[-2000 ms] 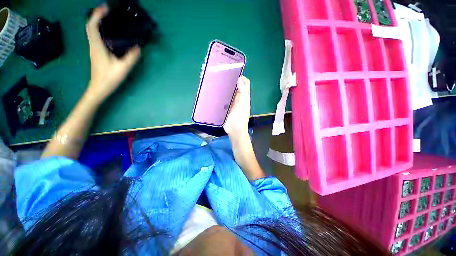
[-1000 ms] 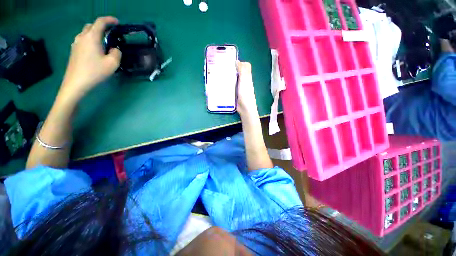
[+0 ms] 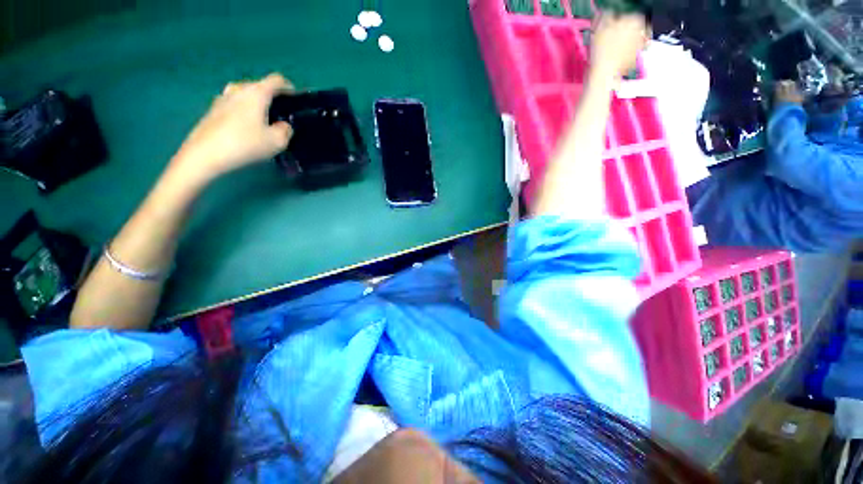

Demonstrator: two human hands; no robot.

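Note:
My left hand (image 3: 238, 128) grips the left edge of a black square housing (image 3: 322, 139) on the green mat. The housing is open on top and no green board shows in it. A smartphone (image 3: 406, 153) lies flat on the mat to its right with a dark screen, not held. My right hand (image 3: 620, 45) is at the top of the pink divided tray (image 3: 527, 103), near the pockets with green boards. Its fingertips are blurred, and whether it holds a board cannot be told.
Black units (image 3: 55, 140) and a housing with a green board (image 3: 40, 274) lie at the left. Several white discs (image 3: 386, 43) are on the mat. Stacked pink trays (image 3: 702, 350) stand lower right. Another person's blue sleeve (image 3: 804, 156) shows at the right.
My right hand has let go of the phone and moved up and right over the pink tray. The phone screen has gone dark. My left hand and the housing sit further right in view.

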